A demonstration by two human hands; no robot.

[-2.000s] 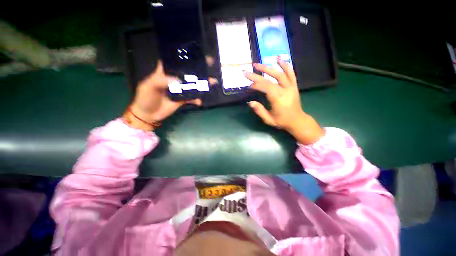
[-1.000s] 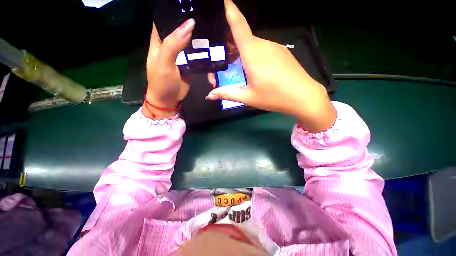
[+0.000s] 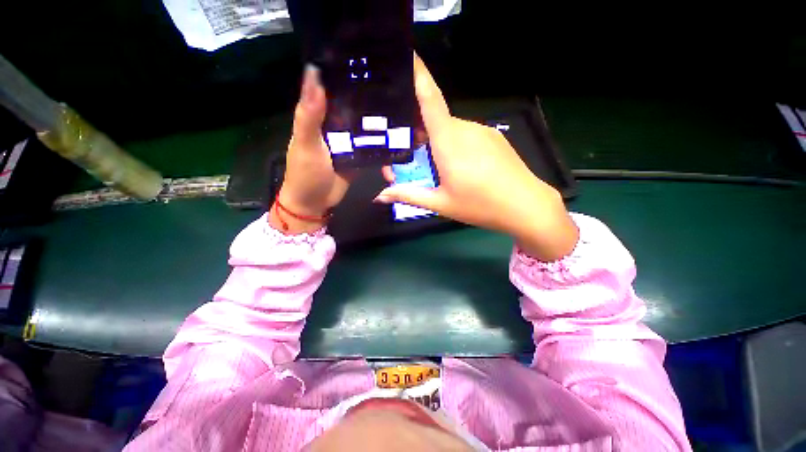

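Observation:
A smartphone (image 3: 361,97) with a black screen, a small white focus frame and several white boxes near its lower end is held up over the tray. Its top is cut off by the picture's edge. My left hand (image 3: 309,163) grips its left side, with the thumb along that edge. My right hand (image 3: 486,172) is at its right side, fingers behind or along the edge, thumb below it. Another phone with a blue and white screen (image 3: 412,210) lies in the black tray (image 3: 550,150), partly covered by my right hand and the raised phone.
The green bench top (image 3: 424,291) curves across in front of me. A printed paper (image 3: 221,22) lies at the back left. A yellow-wrapped post (image 3: 97,146) and a metal rail (image 3: 199,186) are at left. Dark items with white labels (image 3: 11,274) are at the left edge.
My right hand has left the screens in the tray and come to the raised phone's right side. The phone was lifted by my left hand; lately my left thumb moved off the screen to its edge.

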